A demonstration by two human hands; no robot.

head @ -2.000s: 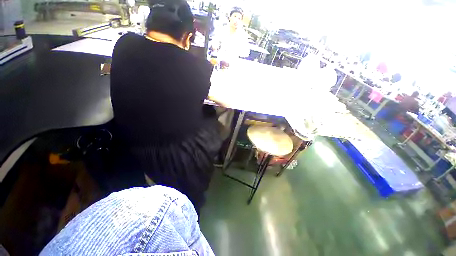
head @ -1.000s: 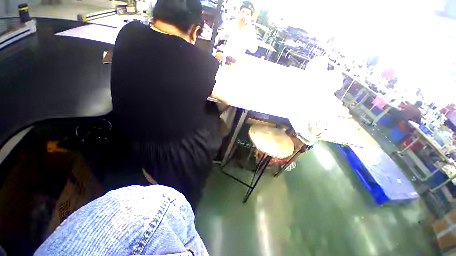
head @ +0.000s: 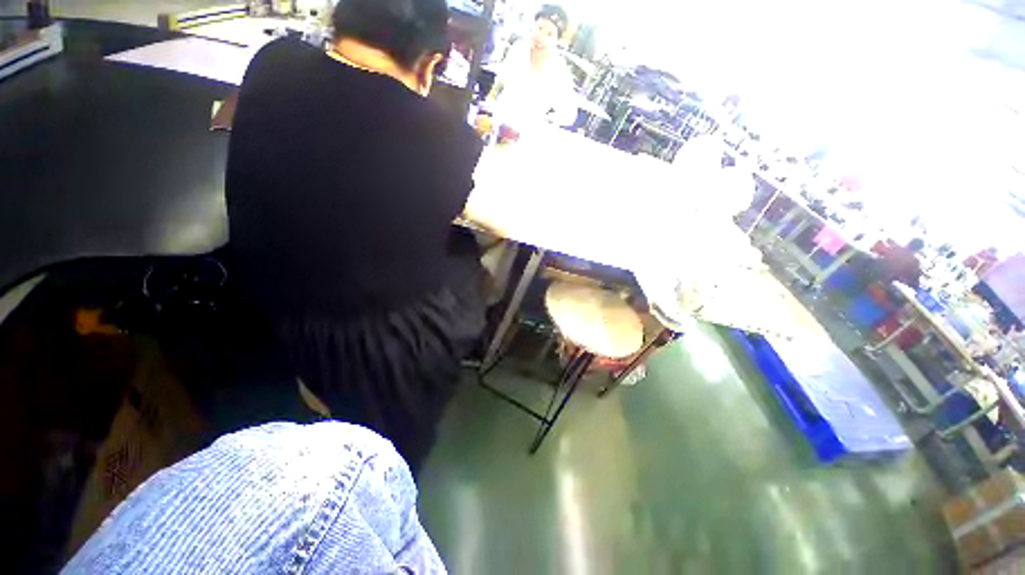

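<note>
Neither of my hands is in the picture. Light blue denim cloth (head: pixel 253 500) with a stitched seam, which looks like a denim jacket on my arm, bulges up at the bottom left. Right in front of it a person in black (head: pixel 348 191) sits with their back to me. That person's forearm reaches to the edge of a long, bright white far worktable (head: pixel 584 191). The tabletop is overexposed, so things on it are hard to tell.
A wooden stool (head: pixel 593 319) stands under the worktable. A blue pallet (head: pixel 837 404) lies on the green floor, with a cardboard box (head: pixel 989 519) at the lower right. A black table (head: pixel 112 146) curves at the left. A person in white (head: pixel 534 79) is across the worktable.
The view has shifted slightly, so the person in black, stool and pallet sit further left. More of the cardboard box shows at the lower right. The denim sits slightly further left.
</note>
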